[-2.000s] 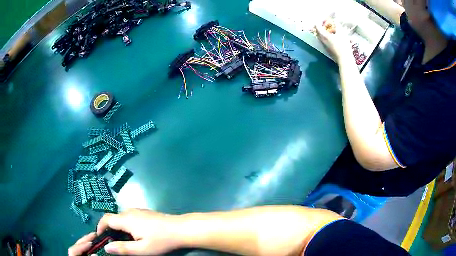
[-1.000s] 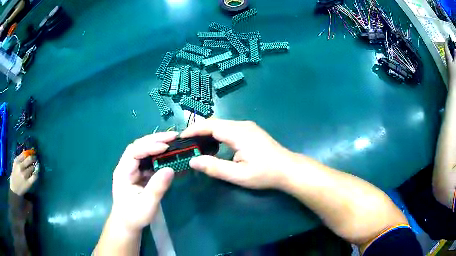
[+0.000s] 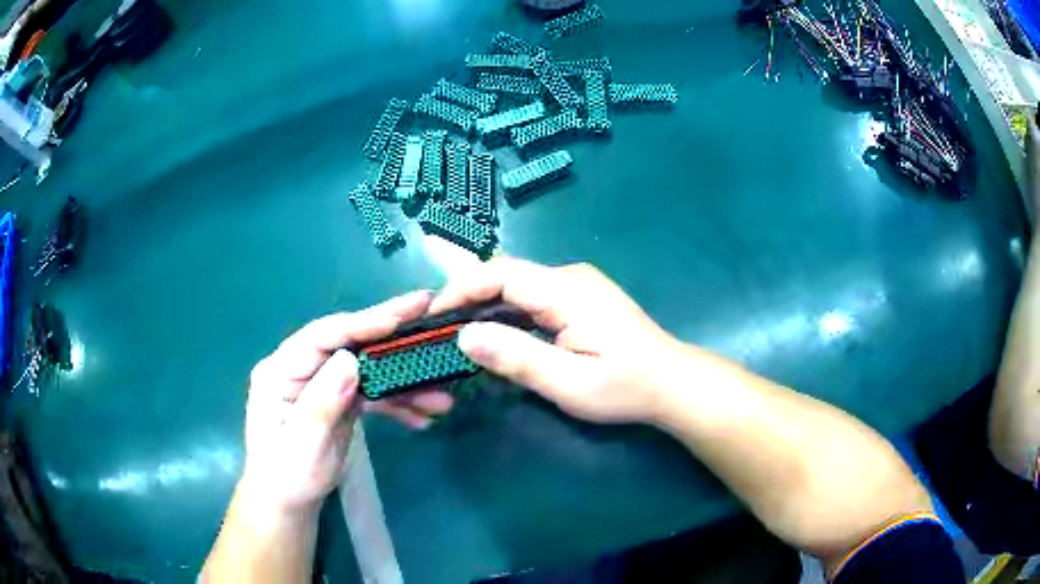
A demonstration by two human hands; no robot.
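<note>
A black connector housing [image 3: 502,314] with an orange-red seal ring [image 3: 413,340] is held between both hands. A green perforated retainer [image 3: 417,367] lies on its face, below the visible red band. My left hand [image 3: 314,394] grips the left end, with the thumb at the retainer's corner. My right hand [image 3: 570,342] grips the right end, with the thumb on the face edge. The back of the housing is hidden by my fingers. Loose green retainers [image 3: 536,171] lie in a pile just beyond my hands.
Wired connector assemblies [image 3: 918,154] lie at the upper right, smaller ones [image 3: 43,342] at the left beside a blue bin edge [image 3: 7,274]. A pale strip [image 3: 367,513] runs below my left hand. Another person's arm [image 3: 1018,365] is at the right edge. A dark roll [image 3: 552,5] is cut off at the top.
Both hands now hold the housing; two seconds ago only my right hand showed. Since one second ago, the retainer covers more of the face. The other person's hand at the left has gone.
</note>
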